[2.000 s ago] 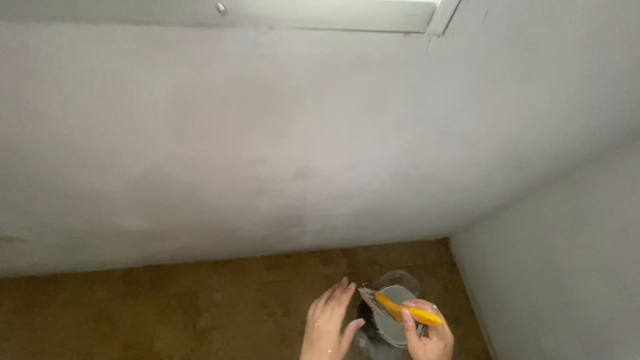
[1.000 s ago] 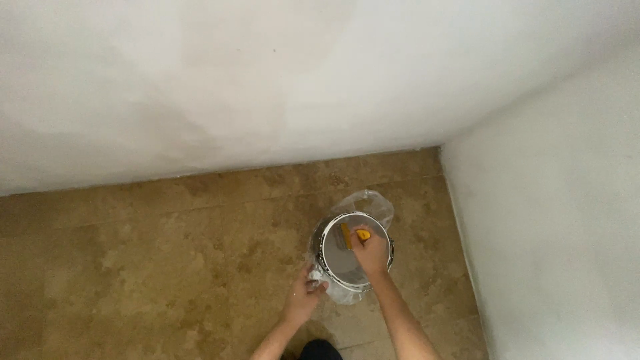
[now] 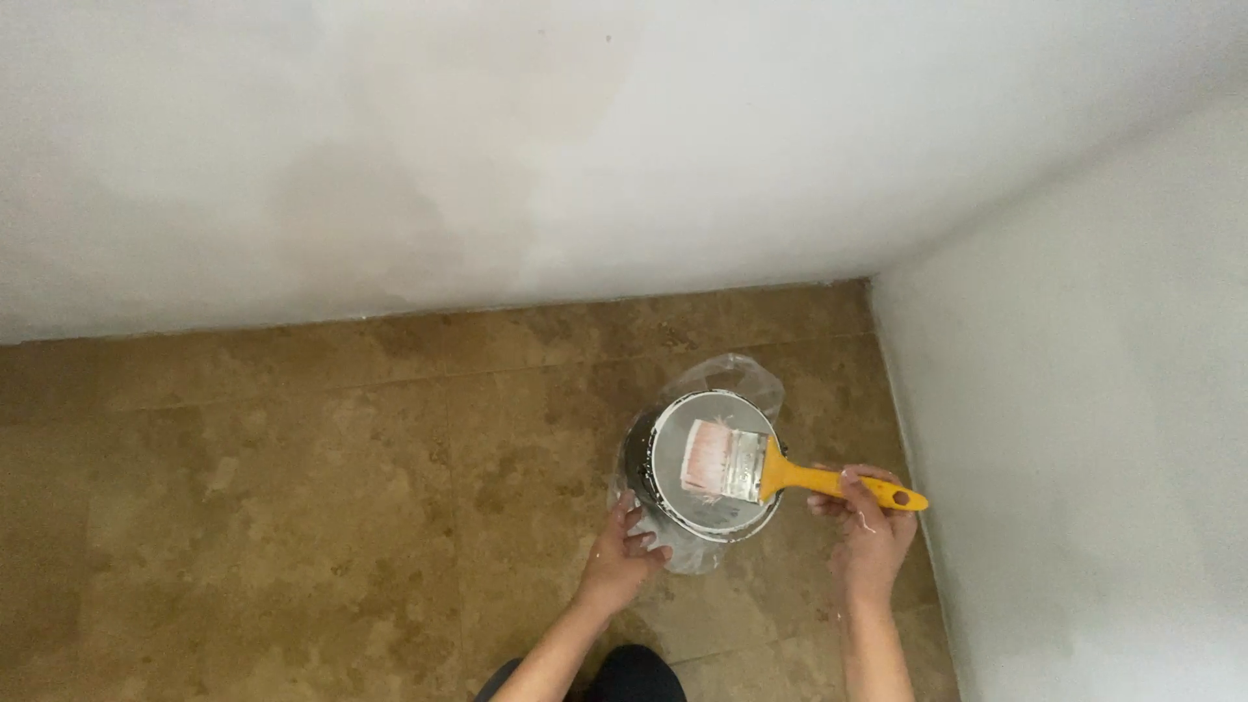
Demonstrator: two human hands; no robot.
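A wide paintbrush (image 3: 770,468) with a yellow handle, metal ferrule and paint-coated bristles lies level over a round paint bucket (image 3: 639,458). My right hand (image 3: 873,536) grips the handle near its end, to the right of the bucket. The bristles are above the grey-white paint (image 3: 673,439); whether they touch it I cannot tell. At the bucket's lower left, my left hand (image 3: 624,561) has its fingers apart, near or against the bucket's side and the clear plastic (image 3: 746,375) around its base. Small white specks show on both hands.
Brown tiled floor (image 3: 273,507) lies under the bucket. A white wall (image 3: 682,175) with darker patches rises behind it, meeting another wall (image 3: 1092,390) at a corner on the right. My dark-clad knees (image 3: 636,675) show at the bottom edge.
One second ago my right hand held the brush down inside the bucket; now the hand is to the right, with the brush lying across above the paint. My left hand remains at the bucket's lower left.
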